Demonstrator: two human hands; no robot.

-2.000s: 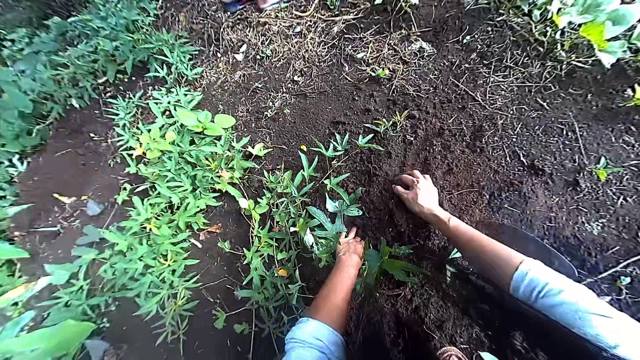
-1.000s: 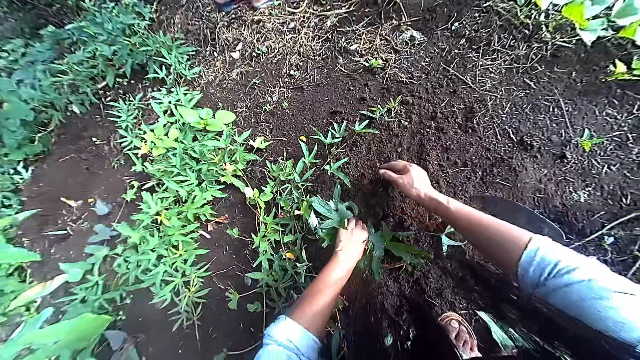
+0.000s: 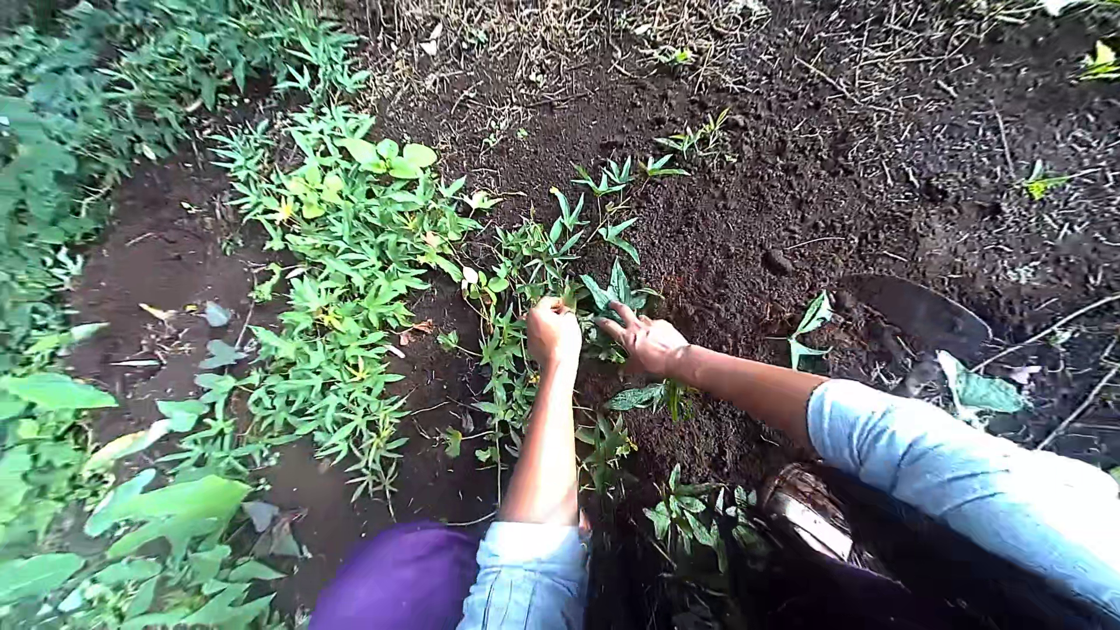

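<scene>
My left hand (image 3: 553,332) is closed at the edge of a low trailing vine (image 3: 516,350) with narrow lobed leaves; its fingertips are among the leaves, and I cannot tell what is pinched in them. Close beside it on the right, my right hand (image 3: 646,343) reaches in from the right with fingers spread, touching a larger dark green leaf (image 3: 617,290). More leaves (image 3: 643,396) lie under the right wrist. Dark loose soil (image 3: 744,227) surrounds both hands on the far and right sides.
A dense leafy patch (image 3: 341,254) spreads to the left. On the right a dark, rounded flat object (image 3: 919,311), perhaps a blade, rests on the soil near a cut leafy sprig (image 3: 812,324). My foot in a sandal (image 3: 814,521) and a purple-clothed knee (image 3: 398,582) are at the bottom.
My right hand has moved left from the bare soil to the leaves beside my left hand. A leafy sprig now lies on the soil at the right. The view has shifted.
</scene>
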